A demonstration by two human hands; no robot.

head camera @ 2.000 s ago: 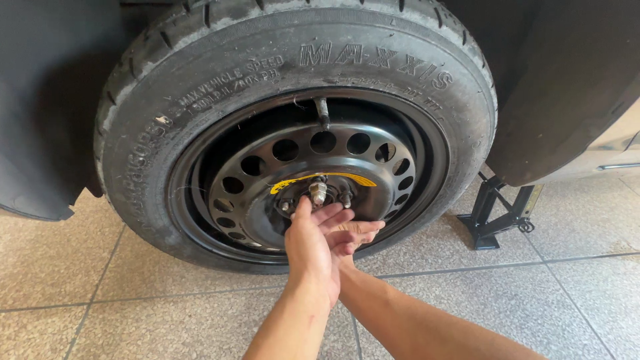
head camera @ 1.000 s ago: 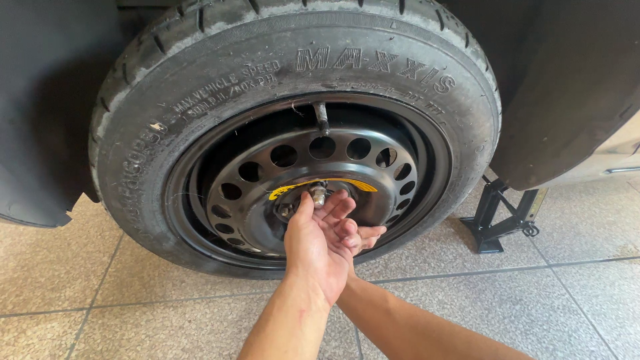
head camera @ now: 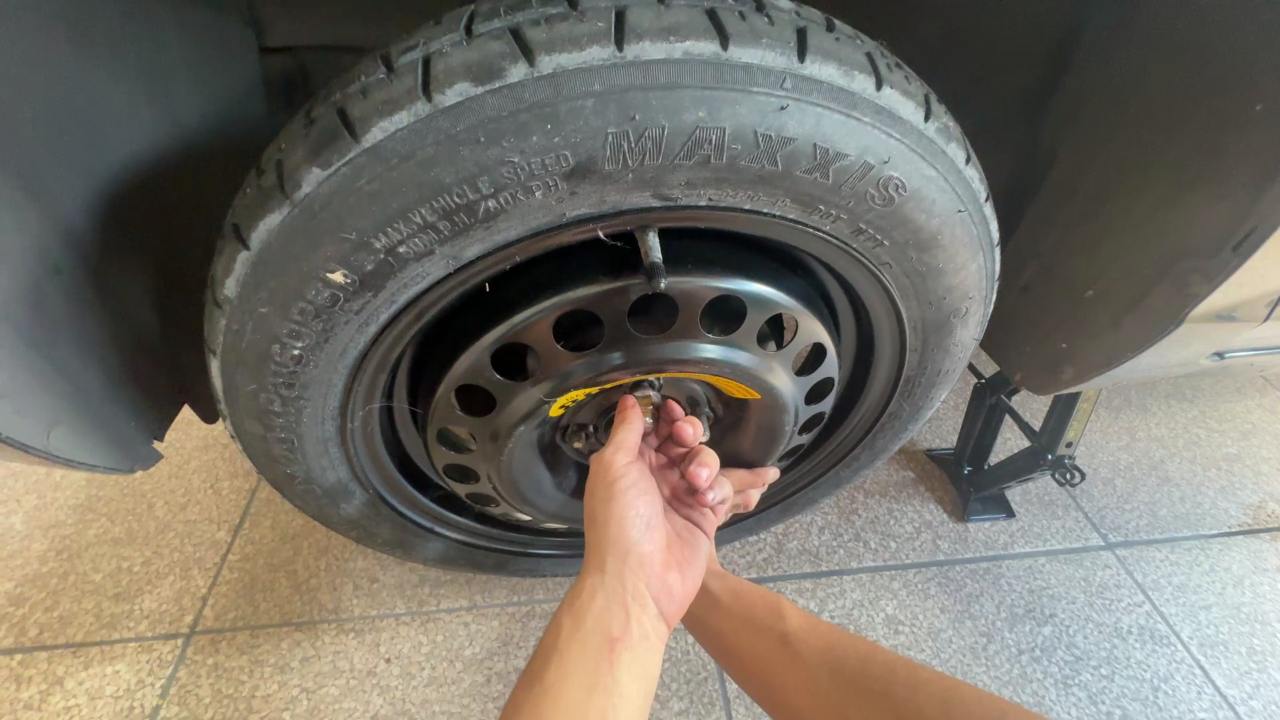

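My left hand, palm up, pinches a metal lug nut between thumb and fingers at the upper part of the hub. Behind it and mostly covered, my right hand has its fingertips out to the right, near the lower part of the wheel centre; what it touches is hidden. The black steel wheel has round holes and a yellow curved label. Another lug fastener shows left of my thumb. Around the wheel is a Maxxis tyre, with a valve stem at the rim's top.
A black scissor jack stands on the tiled floor to the right, beneath the car's side. Dark wheel-arch panels flank the tyre on both sides.
The fingers of my left hand have curled in closer to the lug nut. My right hand remains behind it, largely hidden.
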